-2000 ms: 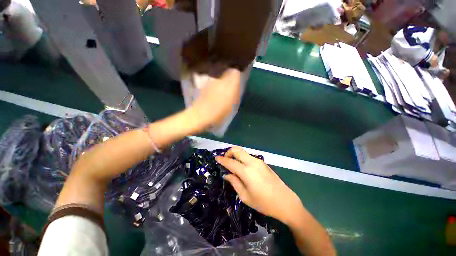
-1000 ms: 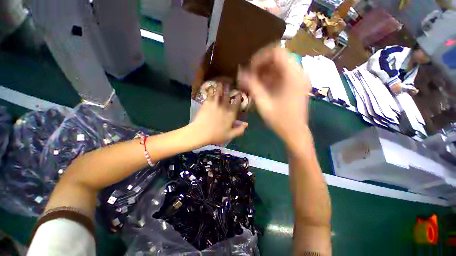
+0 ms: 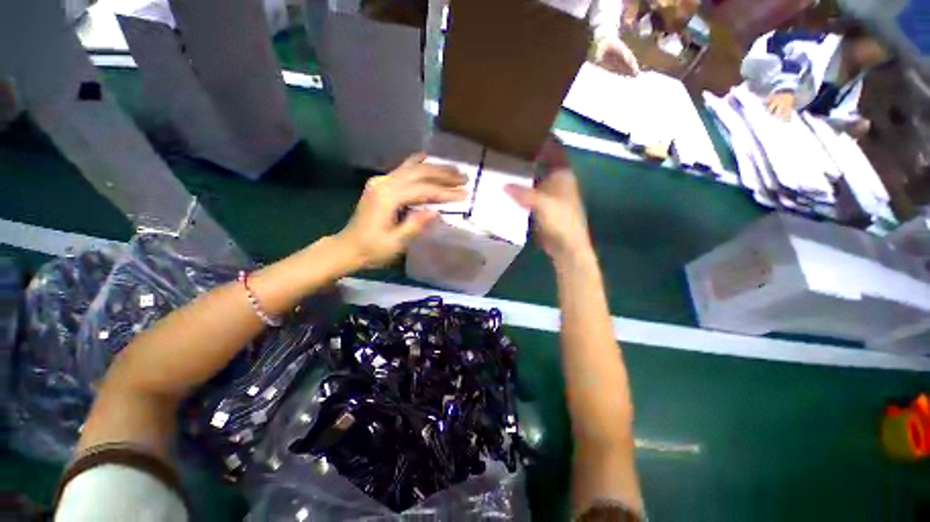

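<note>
A white retail carton stands upright on the green surface in front of me. Its two white side flaps are folded in over the mouth and meet at a dark seam, so its contents are hidden. The tall lid flap stands raised at the back, brown inside. My left hand rests on the left flap and edge, holding the carton. My right hand is at the right flap and side, partly blurred, thumb on the flap. A pile of black USB cables lies nearer me.
A clear bag of cables lies at left. Tall cartons stand at the far left. A closed white carton lies at right. Stacked white sheets lie on the far side by a person's hand. An orange tape roll is at far right.
The carton's side flaps, open before, are now folded in over the mouth. Both hands have moved from above and inside the mouth to either side of the top.
</note>
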